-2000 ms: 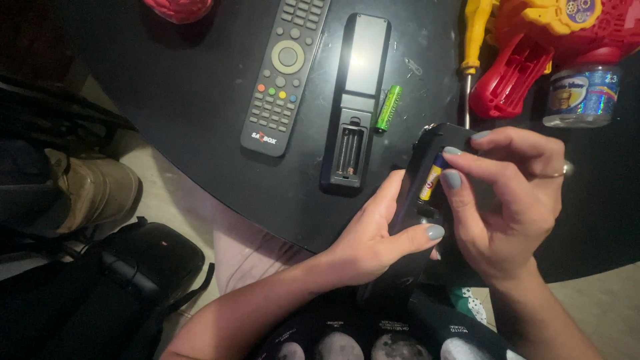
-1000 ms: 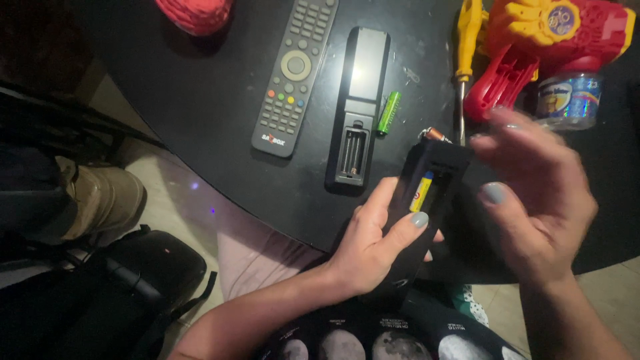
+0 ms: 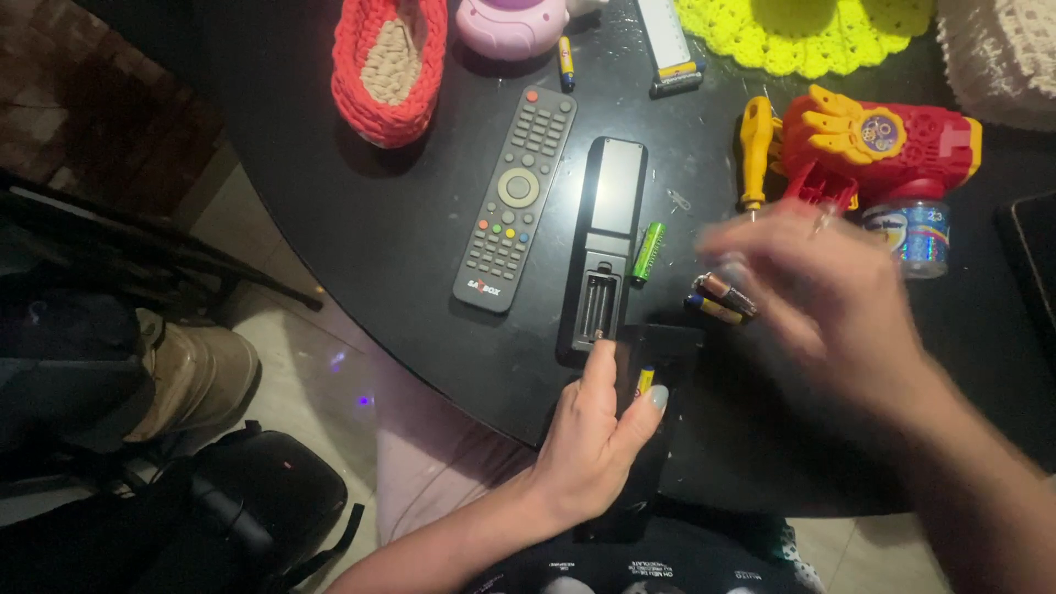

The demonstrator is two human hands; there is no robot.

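My left hand holds a black device, with a yellow-and-blue battery showing beside my thumb. My right hand is blurred, over the table to the right; its fingertips are near a copper-and-black battery and another yellow-and-blue battery. Whether it holds anything is unclear. Left of these, a green battery lies beside a face-down remote control whose battery compartment is uncovered. A grey remote control lies face up further left.
A yellow-handled screwdriver, a red toy bubble gun and its bottle lie at the right. Along the back are a red crocheted basket, a pink toy, more batteries and a lime crocheted mat.
My right hand has left the black device, where its fingers were at the battery two seconds ago, and moved right. My left hand still holds the device. The view has shifted.
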